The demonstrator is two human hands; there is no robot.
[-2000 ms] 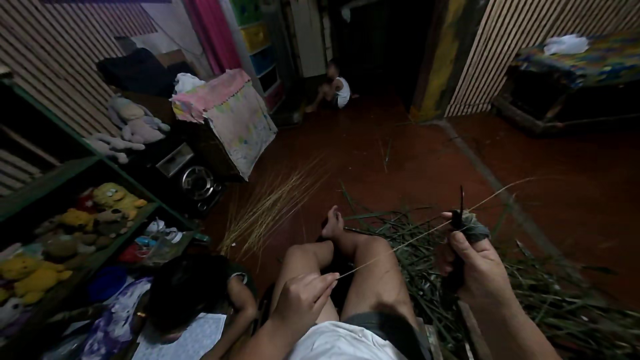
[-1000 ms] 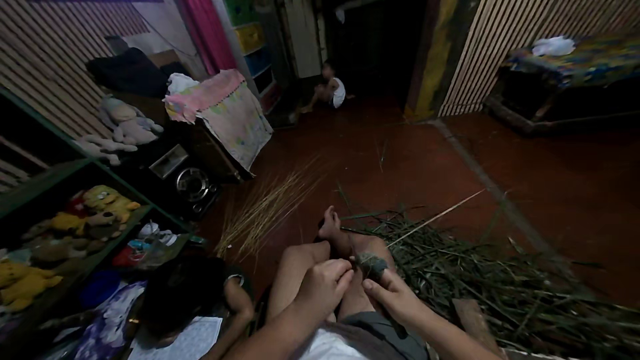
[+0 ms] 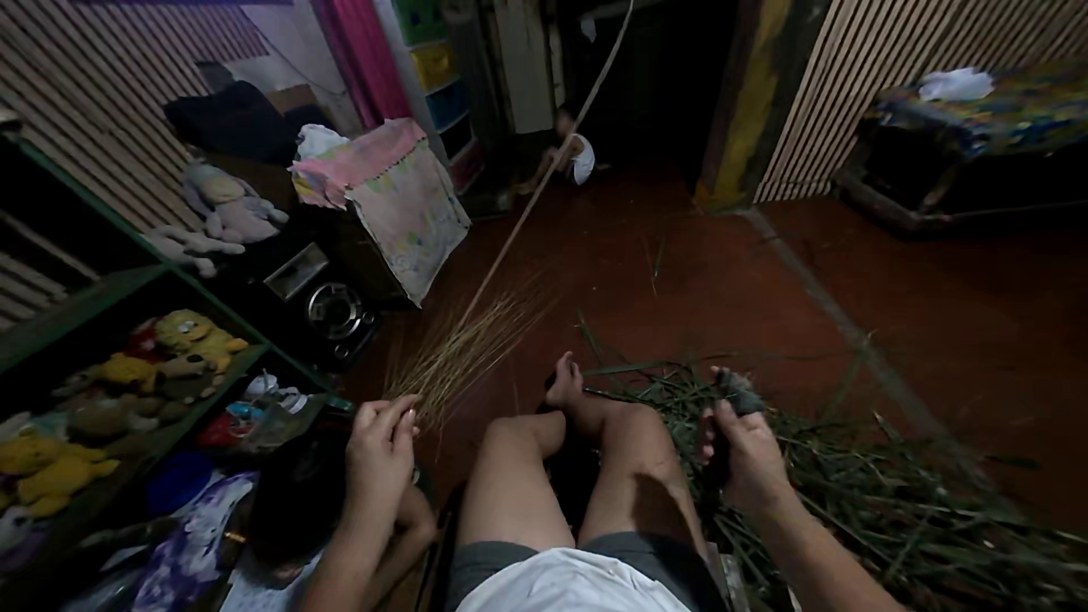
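My left hand [image 3: 382, 438] is raised at the left of my knees, its fingers pinched together at the lower end of a long thin plant midrib [image 3: 544, 174], which rises up and to the right across the view. Behind that hand, a sheaf of pale thin midribs [image 3: 467, 348] lies on the red floor. My right hand [image 3: 748, 446] is over the right side of my lap, closed around a dark object. A dark grey cloth wrap [image 3: 738, 393] shows at its index finger. Beneath it spreads a heap of green leaf strips [image 3: 833, 484].
A person [image 3: 297, 501] sits close at my lower left. Another person [image 3: 574, 153] crouches by the dark doorway. Green shelves [image 3: 212, 297] with stuffed toys and a black speaker [image 3: 331, 310] stand left. At upper right is a low platform [image 3: 935, 183] with a patterned cover.
My hands were together over my lap one second ago and are now wide apart. The left hand has moved left, and the right hand has moved right.
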